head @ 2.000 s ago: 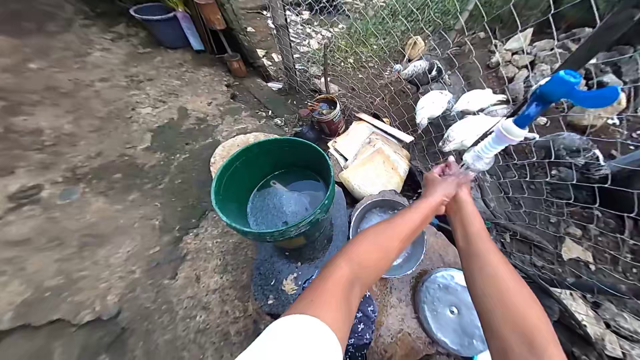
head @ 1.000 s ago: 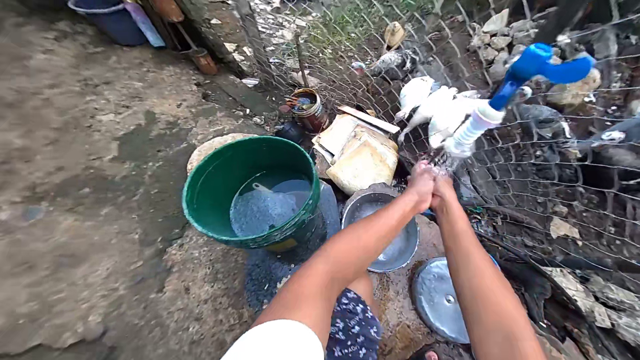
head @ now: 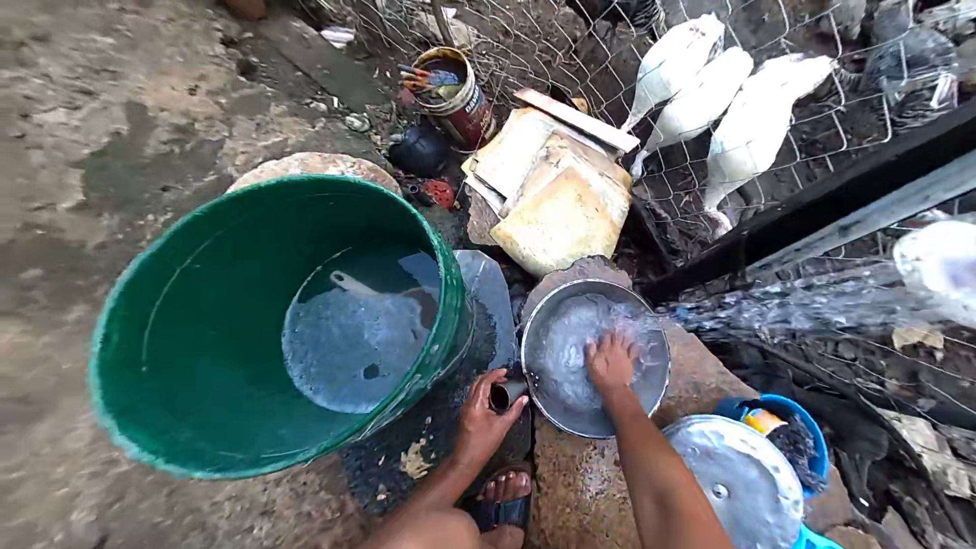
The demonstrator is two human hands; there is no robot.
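Note:
A grey metal pot (head: pixel 564 358) stands on the stone slab, with water pouring into it from a white pipe outlet (head: pixel 942 267) at the right. My right hand (head: pixel 612 362) is inside the pot in the splashing water, fingers spread. My left hand (head: pixel 488 408) grips the pot's hollow tubular handle (head: pixel 503 395) on its left side. Left of the pot is a big green plastic tub (head: pixel 191 328) with cloudy, foamy water and a pale-handled utensil (head: pixel 354 284) in it. A round metal lid (head: pixel 743 484) lies at the lower right.
A blue bowl (head: pixel 816 442) with a dark scouring pad sits beside the lid. Behind the pot are stained pale slabs (head: pixel 568 206) and a paint can (head: pixel 457 99) holding brushes. White birds (head: pixel 762 122) stand at the chain-link fence (head: pixel 846 130). My sandalled foot (head: pixel 503 499) is near the pot.
My hands were together under the tap's stream; they have moved down and apart, the left onto the pot's handle and the right into the pot. The view has moved closer to the pot.

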